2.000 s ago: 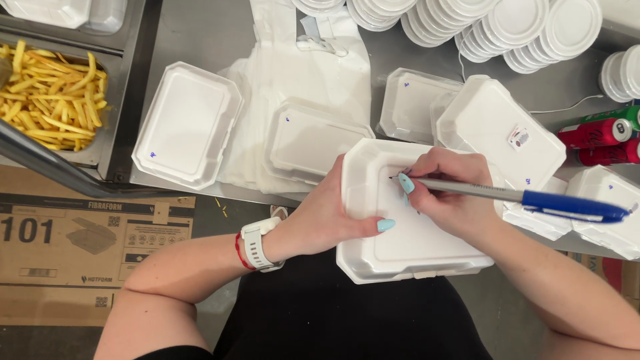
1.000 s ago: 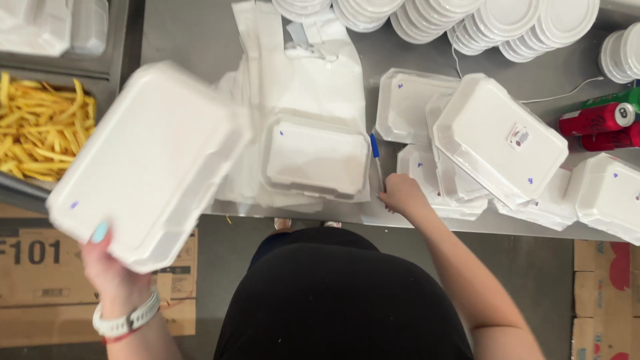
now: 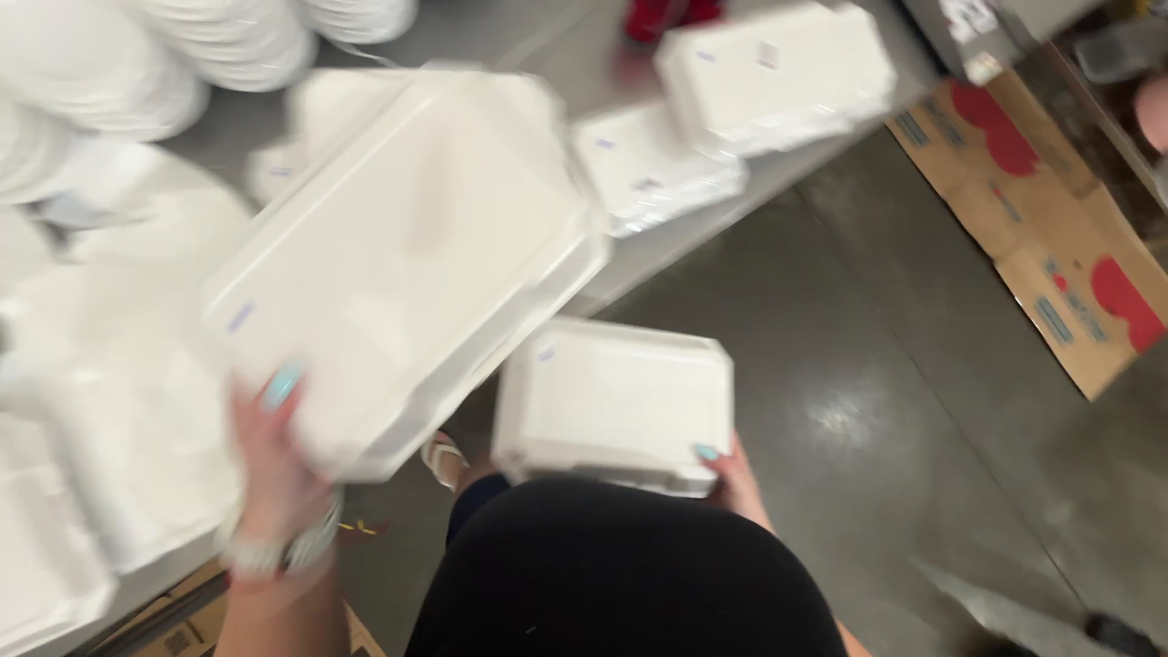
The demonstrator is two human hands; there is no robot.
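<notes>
My left hand (image 3: 278,456) grips the near corner of a large white foam takeout container (image 3: 411,246), thumb on its lid beside a small blue mark. That container is blurred and is held up in front of the counter. Lower and to the right, a smaller white foam container (image 3: 620,401) is in my right hand (image 3: 739,479), thumb on the lid and the fingers hidden beneath. Both containers are closed, and the smaller one also bears a blue mark near a corner.
More closed containers (image 3: 776,78) sit along the metal counter (image 3: 671,242), with stacks of white lids or bowls (image 3: 100,73) at the upper left. White plastic bags (image 3: 137,365) lie on the left. Flattened cardboard (image 3: 1031,219) is on the floor at the right.
The view has swung to the right. My right hand, at the pen on the counter a second ago, now holds a smaller container. The large container is still in my left hand.
</notes>
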